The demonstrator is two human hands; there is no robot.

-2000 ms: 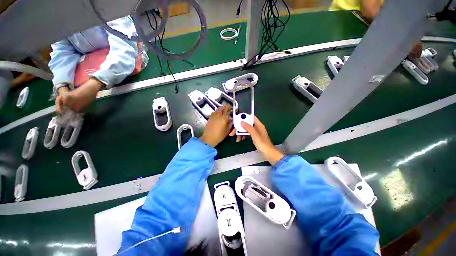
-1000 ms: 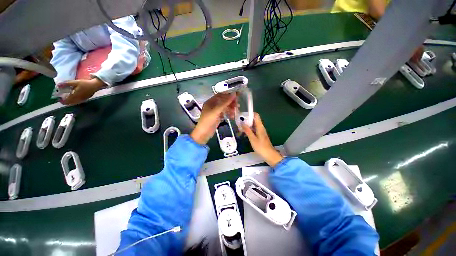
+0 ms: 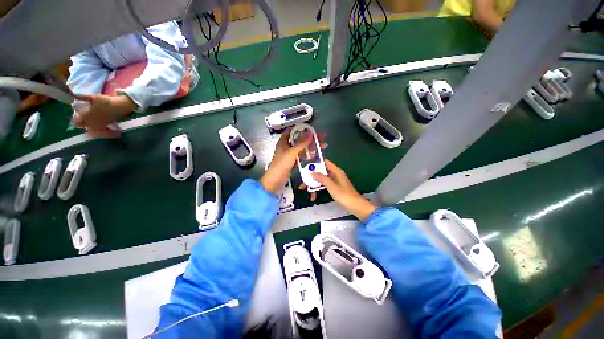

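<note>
A white oval housing shell (image 3: pixel 314 173) is held over the belt, its round dark dot toward me and its slot away from me. My left hand (image 3: pixel 285 159) grips its far left side, with fingertips at the slot. My right hand (image 3: pixel 336 182) holds its near end by the dot. Something pale shows in the slot at the left fingertips; it is too blurred to name. Another shell lies on the belt, partly hidden under my left hand. A parts holder housing (image 3: pixel 371 281) and a long narrow black-and-white housing (image 3: pixel 304 296) lie below my hands.
The green conveyor belt (image 3: pixel 149 208) carries rows of white shells. A slanting grey post (image 3: pixel 463 112) stands right of my hands. A spare housing (image 3: pixel 457 233) lies on the white sheet (image 3: pixel 155 304). A person (image 3: pixel 126 66) works opposite; another person's arm shows at top right.
The shells on the belt have shifted left. The held shell has moved slightly left and tilted; my left hand has come onto its far side.
</note>
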